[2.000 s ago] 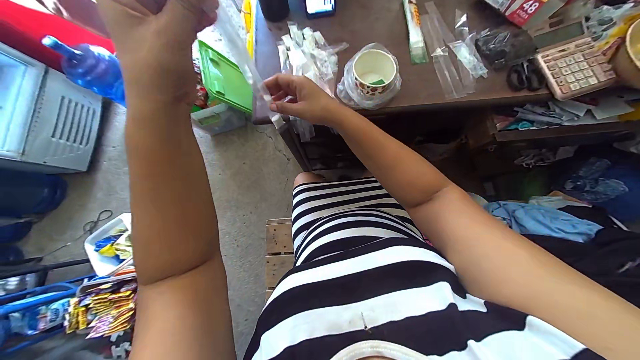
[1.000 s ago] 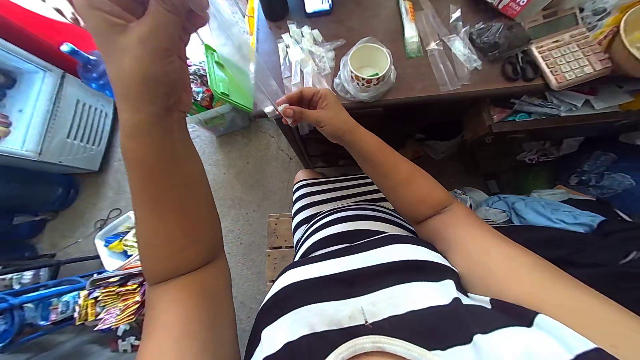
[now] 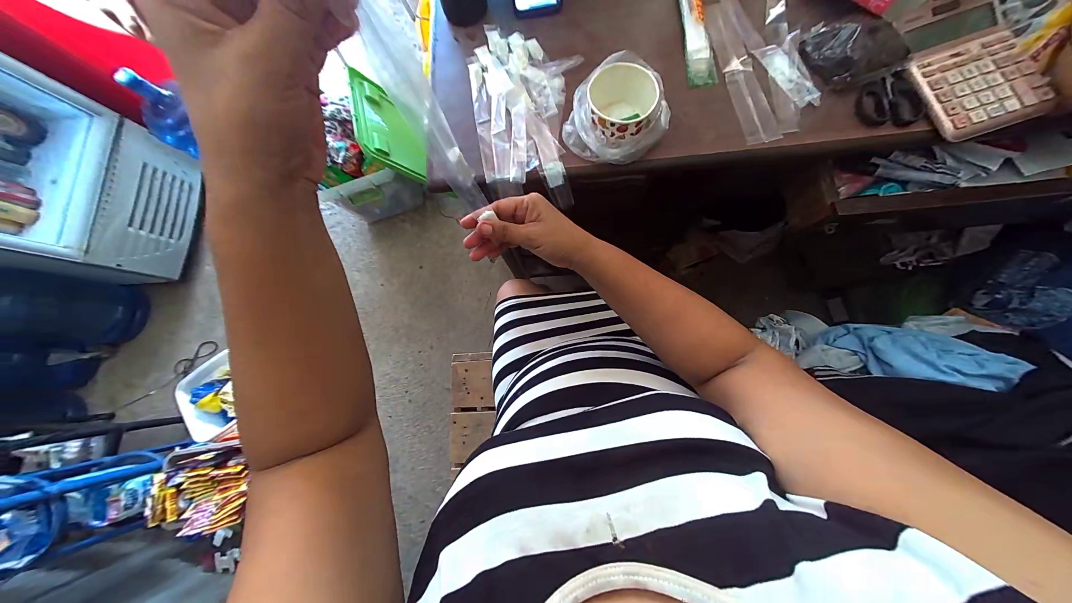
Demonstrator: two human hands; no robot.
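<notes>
My left hand (image 3: 260,59) is raised at the upper left, partly cut off by the frame's top edge. A long clear plastic strip or sleeve (image 3: 419,96) slants down from it toward my right hand (image 3: 523,230). Off the table's front edge, my right hand pinches a small white piece (image 3: 487,217) between thumb and fingers, beside the strip's lower end. Small clear plastic sleeves with white pieces in them (image 3: 507,92) lie heaped on the dark table (image 3: 703,151). Right of them stands a patterned paper cup (image 3: 624,96) in a clear bag, with something white and green inside.
Farther right on the table are flat clear sleeves (image 3: 745,92), black-handled scissors (image 3: 889,100) and a pink calculator (image 3: 980,84). A bin with a green lid (image 3: 385,126) stands left of the table. An open drawer (image 3: 946,197) is below the tabletop. A wooden slatted seat (image 3: 471,389) shows beside my leg.
My right hand has moved down toward my body, away from the table edge. The white piece now shows plainly between its fingers. My left hand stays raised at the upper left.
</notes>
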